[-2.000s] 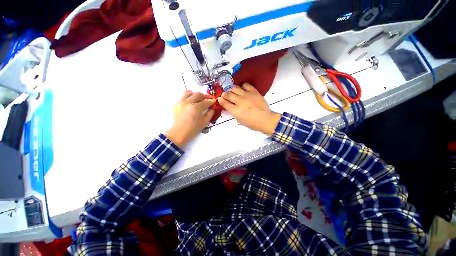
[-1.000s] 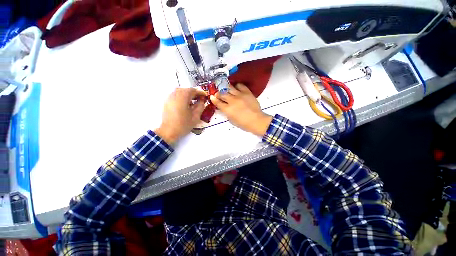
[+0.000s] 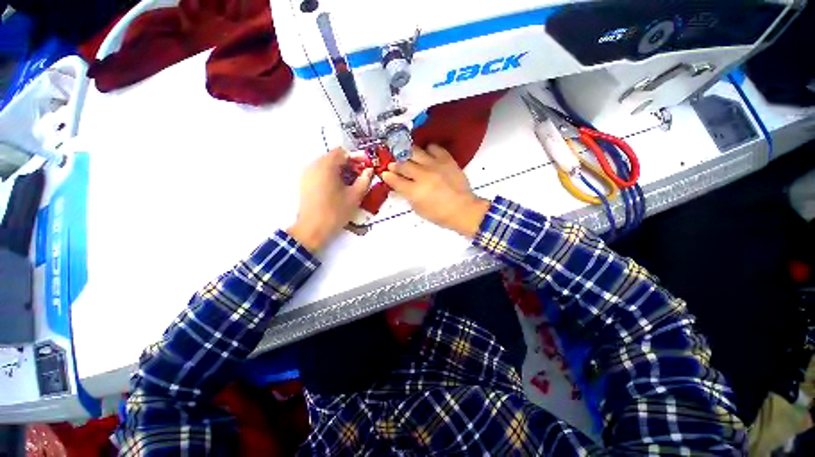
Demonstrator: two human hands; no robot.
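Observation:
The rust-red garment piece (image 3: 463,128) lies flat under the machine head, behind and right of the needle. Its small folded red edge (image 3: 374,195) shows between my hands at the presser foot (image 3: 368,147). My left hand (image 3: 329,198) pinches the red edge between thumb and fingertips just left of the foot. My right hand (image 3: 435,188) has its fingertips on the fabric just right of the foot, below the round metal tension dial (image 3: 399,141). The exact stitching spot is too small and partly hidden by my fingers.
The white JACK machine head (image 3: 500,54) spans the top. Scissors (image 3: 609,153) with red and yellow-orange loops lie right of my right hand, beside a dark blue cord (image 3: 633,201). A darker red heap (image 3: 250,62) lies behind at left. The table's scaled front edge (image 3: 384,290) runs below my forearms.
The view shifts slightly. My left hand moves a little left of its place two seconds ago, its fingers more curled around the red edge. My right hand stays close to the foot.

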